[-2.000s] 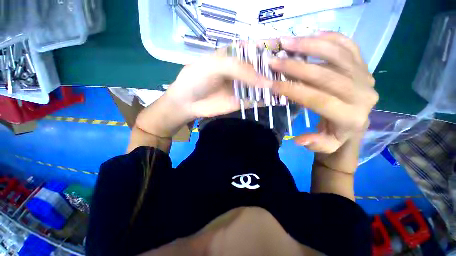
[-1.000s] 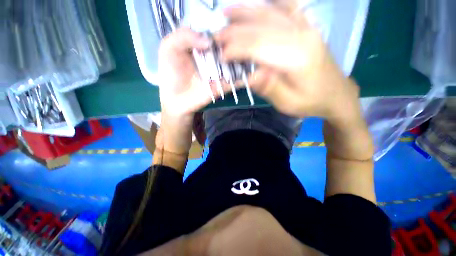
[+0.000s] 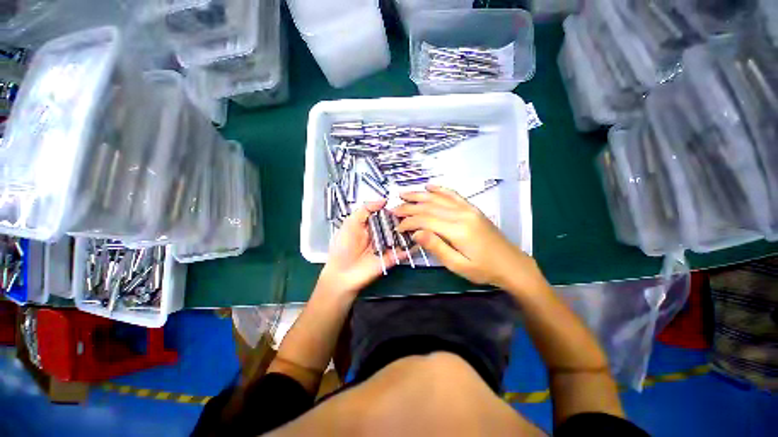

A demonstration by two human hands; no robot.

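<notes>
Several cylindrical metal units [image 3: 384, 232] lie side by side in my left hand [image 3: 354, 250], with their thin shafts pointing towards me. My left hand is closed round them over the near edge of the white work tray [image 3: 522, 183]. My right hand [image 3: 456, 230] lies over the right part of the same units, its fingers touching them; whether it grips one is hidden. More silver units [image 3: 392, 145] lie in rows at the back of the tray and loosely at its left. A thin dark-tipped pen or rod [image 3: 484, 188] lies at the right.
A clear box with metal units [image 3: 465, 64] stands behind the tray. Stacked frosted boxes stand at the left [image 3: 141, 171] and right [image 3: 699, 145]. A small white bin of loose units [image 3: 128, 277] is at the left bench edge. A clear plastic bag [image 3: 631, 316] hangs at the right.
The view has tilted up and now shows the whole tray and the boxes behind it. Both hands still hold the units together, with fewer shafts showing than two seconds ago.
</notes>
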